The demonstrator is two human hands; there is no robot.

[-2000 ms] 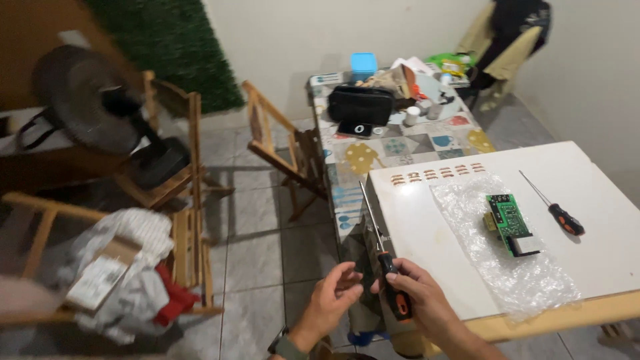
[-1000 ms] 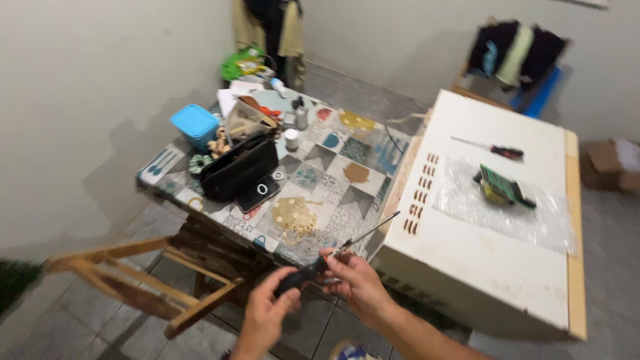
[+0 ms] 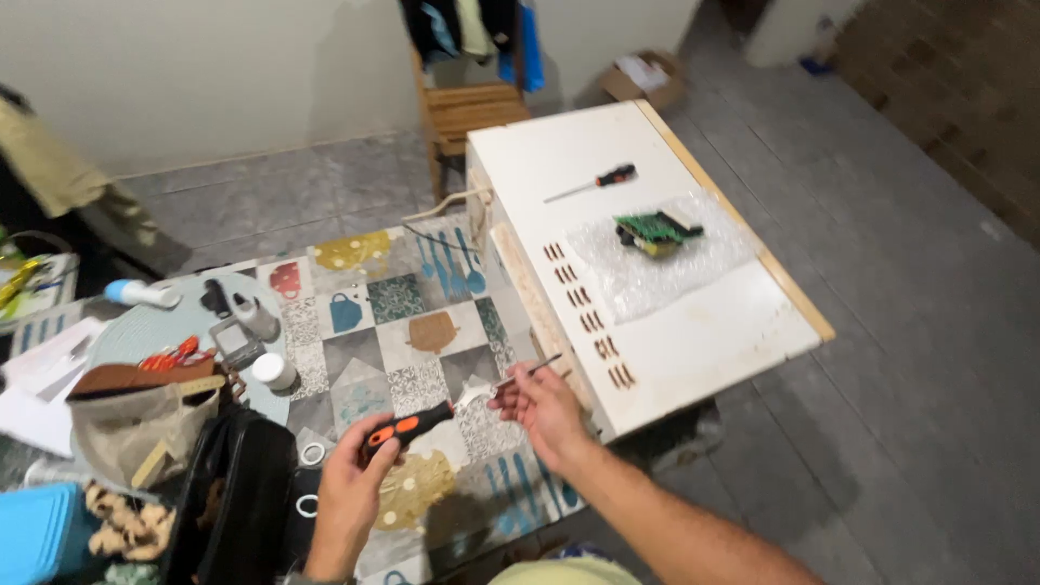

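My left hand (image 3: 357, 479) grips the black and orange handle of a screwdriver (image 3: 409, 426), held over the patterned tablecloth. The fingers of my right hand (image 3: 544, 410) are around the shaft near its tip, which points up and right toward the white metal cabinet (image 3: 715, 341). On that white top, a second screwdriver (image 3: 615, 175) lies by itself. A green circuit board (image 3: 658, 230) with parts on it rests on a sheet of bubble wrap (image 3: 601, 268). Rows of rusty vent slots (image 3: 591, 321) run along the cabinet's near left side.
On the tablecloth (image 3: 353, 325) at left are an opened black case (image 3: 252, 479), a beige pouch (image 3: 146, 414), a white-lidded jar (image 3: 274, 371) and a blue plastic container (image 3: 41, 528). A wooden chair (image 3: 475, 110) with clothes stands behind; a cardboard box (image 3: 646, 81) sits on the floor.
The view has swung far to the right. The screwdriver handle, in my right hand two seconds ago, is now in my left hand, with my right fingers at the shaft.
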